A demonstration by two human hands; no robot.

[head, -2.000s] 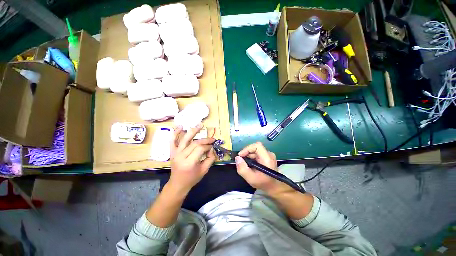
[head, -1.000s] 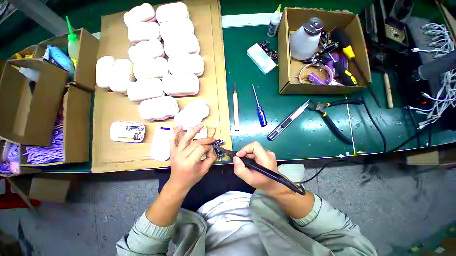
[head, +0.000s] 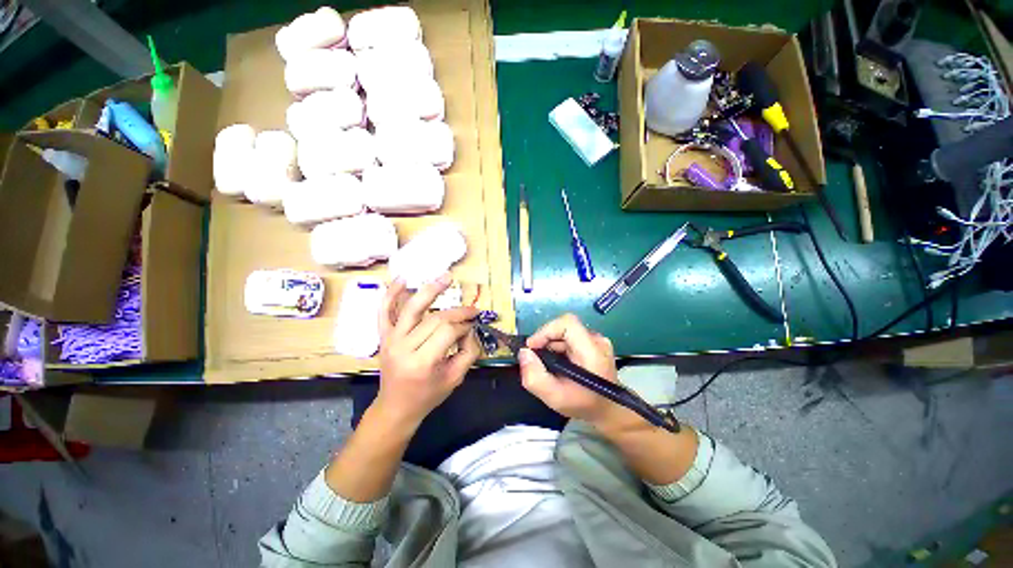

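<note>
My right hand [head: 569, 366] is bare and grips the black soldering iron [head: 600, 388] like a pen. Its thin tip points left at a small circuit board assembly [head: 490, 332] at the cardboard's front edge. My left hand [head: 428, 338] is bare and holds that assembly between its fingertips, which hide part of it. A white housing shell [head: 359, 318] lies just left of my left hand, partly covered by it. An open housing with parts inside [head: 284, 293] lies further left. White closed housings [head: 362, 144] stand in groups on the brown cardboard [head: 247, 344].
A blue screwdriver [head: 578, 246], a thin tan stick [head: 525, 239], a silver knife [head: 642, 267] and pliers [head: 733, 266] lie on the green bench. A parts box [head: 722, 202] stands behind them. Cardboard boxes [head: 178, 255] are left; white cables [head: 983, 211] far right. The iron's cord trails right.
Both hands hold almost the same place. The soldering iron has shifted very slightly since the first frame, its rear end a little lower.
</note>
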